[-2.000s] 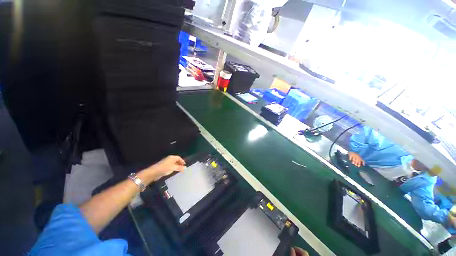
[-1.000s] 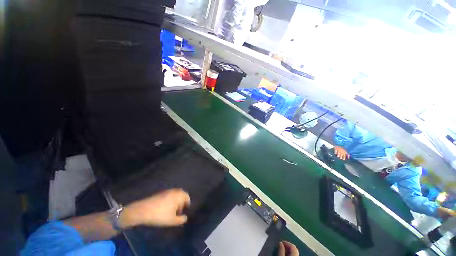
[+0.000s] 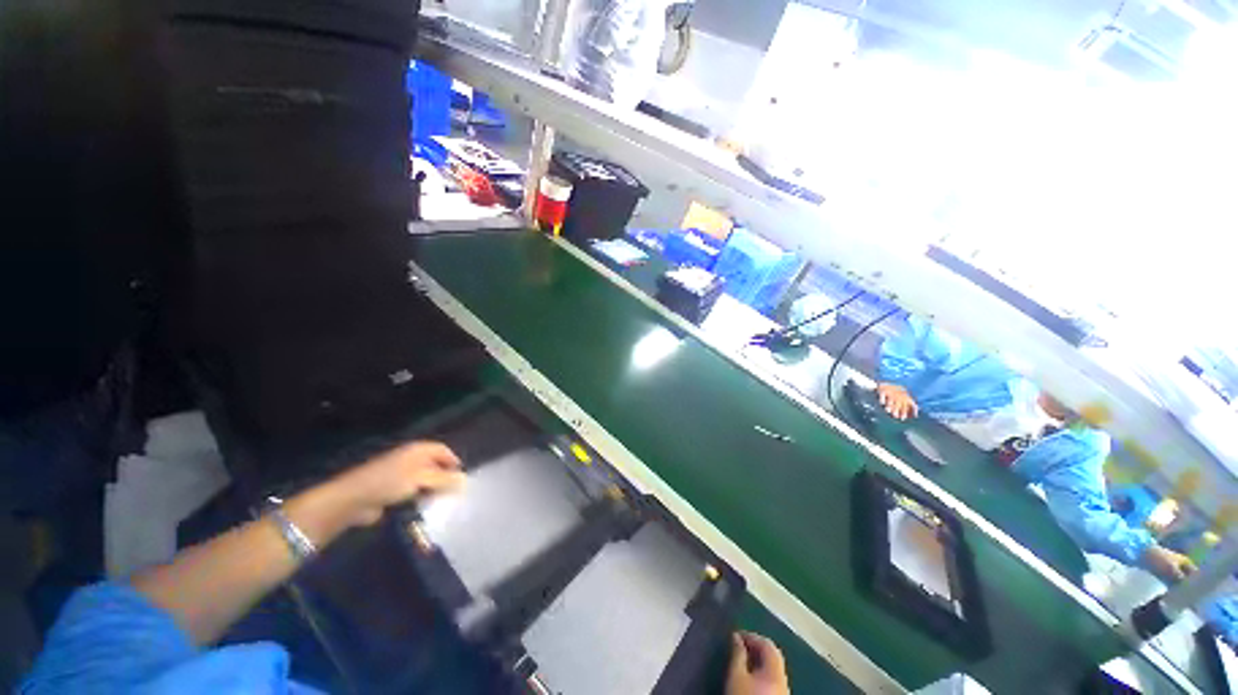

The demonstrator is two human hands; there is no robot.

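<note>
Two open tablets lie side by side on the near bench, each a dark frame around a large silver-grey battery. My left hand (image 3: 421, 475), slightly blurred, grips the upper left edge of the left tablet (image 3: 505, 523). The right tablet (image 3: 618, 625) sits against it, with a small yellow mark at its top end. My right hand (image 3: 755, 665), cut off by the bottom edge, has its fingers on the right tablet's right edge; whether it grips is unclear.
Tall stacked black trays (image 3: 299, 204) stand at left. A green conveyor belt (image 3: 692, 435) with a pale rail (image 3: 543, 387) runs behind the tablets. A black tray (image 3: 930, 559) with a tablet lies on it. Beyond are a person's hand (image 3: 896, 401), blue sleeves and an overhead shelf.
The left tablet now shows beside the right one, where a dark surface lay a second ago. My left hand has moved up and left onto its edge. The whole view has shifted slightly.
</note>
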